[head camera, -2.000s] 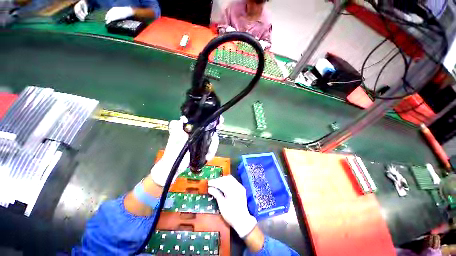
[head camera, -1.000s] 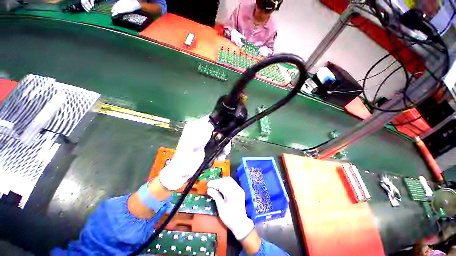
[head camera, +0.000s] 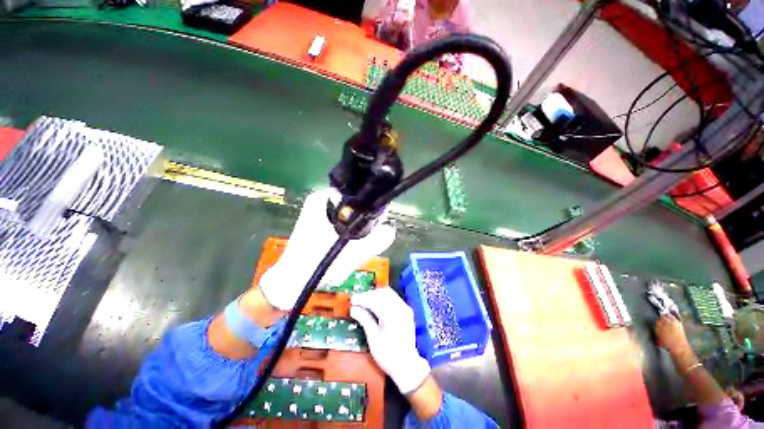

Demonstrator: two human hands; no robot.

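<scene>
My gloved left hand (head camera: 314, 251) grips the black electric screwdriver (head camera: 366, 180), its looped cable rising above; the tool's tip is hidden behind the hand. The orange fixture (head camera: 327, 369) lies below, holding three green circuit boards: the top one (head camera: 360, 282) partly covered by my left hand, the middle one (head camera: 335, 333) and the bottom one (head camera: 312, 400). My gloved right hand (head camera: 387, 333) rests at the fixture's right edge by the top and middle boards, fingers bent; whether it pinches a screw cannot be told. The blue bin (head camera: 456, 323) right of it holds small screws (head camera: 439, 306).
Silvery stacked parts (head camera: 59, 201) lie at left. A red mat (head camera: 557, 335) with a white-striped piece (head camera: 606, 295) is at right. The green conveyor (head camera: 251, 126) crosses beyond, carrying loose boards (head camera: 453, 189). A metal post (head camera: 553, 63) stands at right. Another person's arm (head camera: 691, 360) reaches in at far right.
Since the first frame the screwdriver has tilted and its cable loop swung right. My right hand stays by the boards. Another person's arm has appeared at the far right, reaching to a white bundle.
</scene>
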